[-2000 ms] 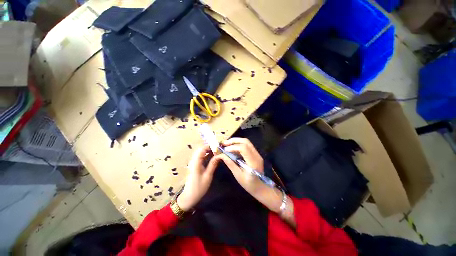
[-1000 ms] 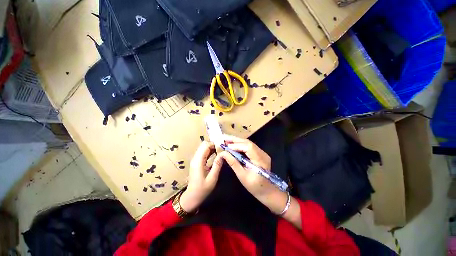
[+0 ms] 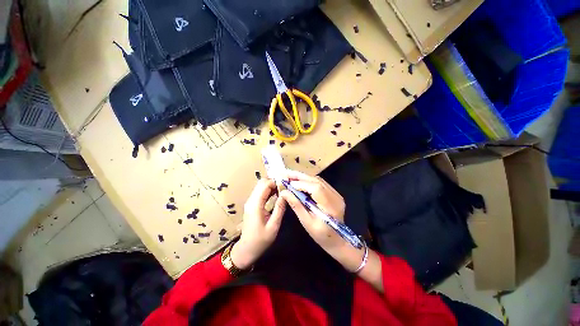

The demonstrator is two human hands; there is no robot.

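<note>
My left hand point(image 3: 259, 218) pinches the lower end of a small white paper slip point(image 3: 273, 162) between thumb and fingers. My right hand point(image 3: 317, 213) holds a slim patterned pen point(image 3: 330, 221), its tip at the slip's lower end. The slip's lower end is hidden by my fingers. Yellow-handled scissors point(image 3: 292, 115) lie beyond the slip on the cardboard point(image 3: 137, 201), blades against black fabric pieces. The overlapping black pieces point(image 3: 243, 91) with white triangular logos lie at the far side.
Small black trimmings point(image 3: 191, 215) are scattered on the cardboard. A blue bin point(image 3: 538, 76) with a yellowish band stands at the right, holding black fabric. Below it are an open carton point(image 3: 527, 219) and a black fabric pile point(image 3: 420, 219). More black fabric point(image 3: 102, 294) lies at lower left.
Since two seconds ago the camera view has shifted, so the table things appear larger and differently placed. Both hands keep the same hold on slip and pen. The scissors remain on the table.
</note>
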